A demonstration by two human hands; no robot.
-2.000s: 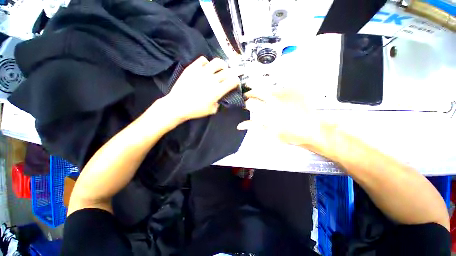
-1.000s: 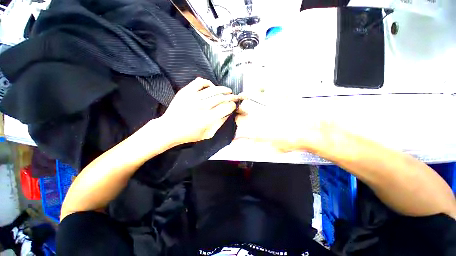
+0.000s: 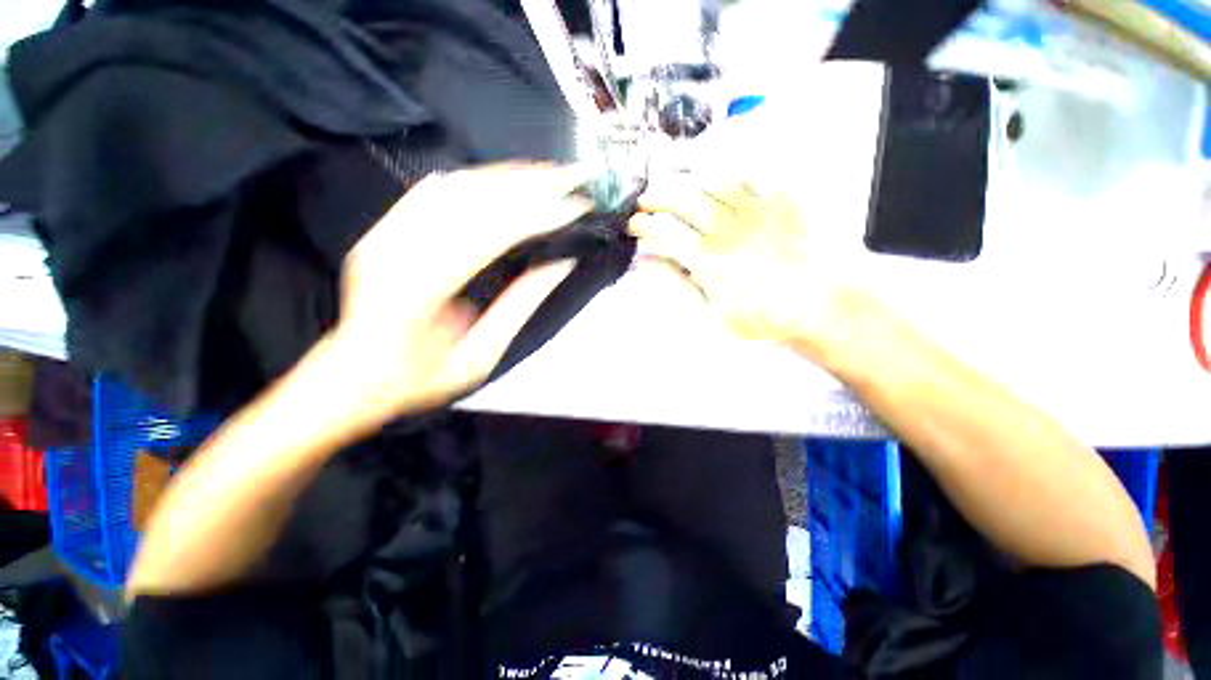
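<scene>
A black garment piece (image 3: 286, 246) with fine pale pinstripes in places is heaped left of the needle area, its narrow end reaching the needle area (image 3: 624, 153) of a white sewing machine. My left hand (image 3: 438, 272) is on this end, blurred, thumb and fingers spread apart with black cloth between them; whether it grips the cloth is unclear. My right hand (image 3: 744, 253) has its fingertips closed on the cloth's edge just in front of the presser foot area. The needle itself is too blurred to make out.
A black phone (image 3: 930, 166) lies right of the needle area. A black strip (image 3: 903, 27) hangs from the machine head. A red loop (image 3: 1202, 316) is at the right rim. Blue crates (image 3: 850, 531) stand below the white table's front edge (image 3: 744, 419).
The view has shifted. My left thumb and fingers have spread apart, and my left hand has moved back from the right. The cloth end and both hands are again closer to the needle area than one second ago.
</scene>
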